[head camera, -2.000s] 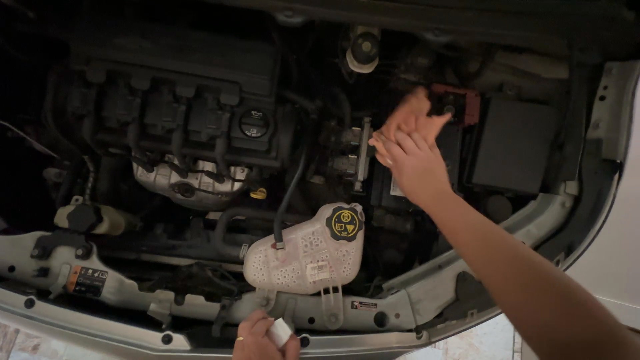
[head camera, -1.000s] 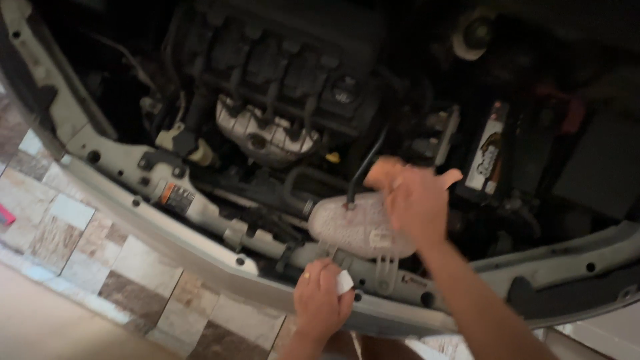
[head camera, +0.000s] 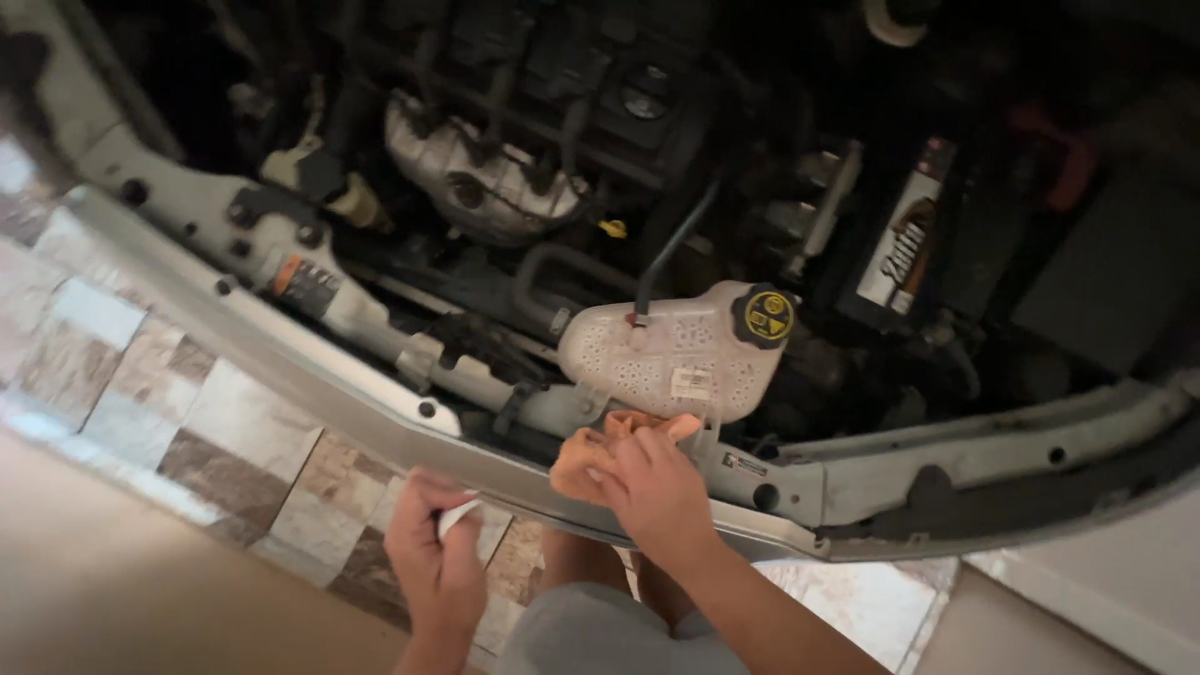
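My right hand (head camera: 661, 487) grips a crumpled orange cloth (head camera: 586, 461) over the front crossmember of a car's engine bay, just below the translucent coolant reservoir (head camera: 656, 361). The reservoir has a black cap with yellow symbols (head camera: 765, 317), which sits closed on it, and a thin hose (head camera: 680, 242) joins its top. To the left, in front of the car's front edge (head camera: 375, 436), my left hand (head camera: 436, 553) holds a small white object (head camera: 458, 515) between thumb and fingers; most of it is hidden, so its kind cannot be told.
Behind the reservoir lie the engine with its metal exhaust heat shield (head camera: 473, 178), a yellow dipstick handle (head camera: 613, 228) and the black oil filler cap (head camera: 647, 90). A labelled car battery (head camera: 905, 244) stands at the right. Patterned floor tiles (head camera: 234, 422) show beyond the front edge.
My right hand has moved with the cloth from the battery area, past the reservoir, down to the front crossmember. My left hand now sits left of the right one. The view has shifted.
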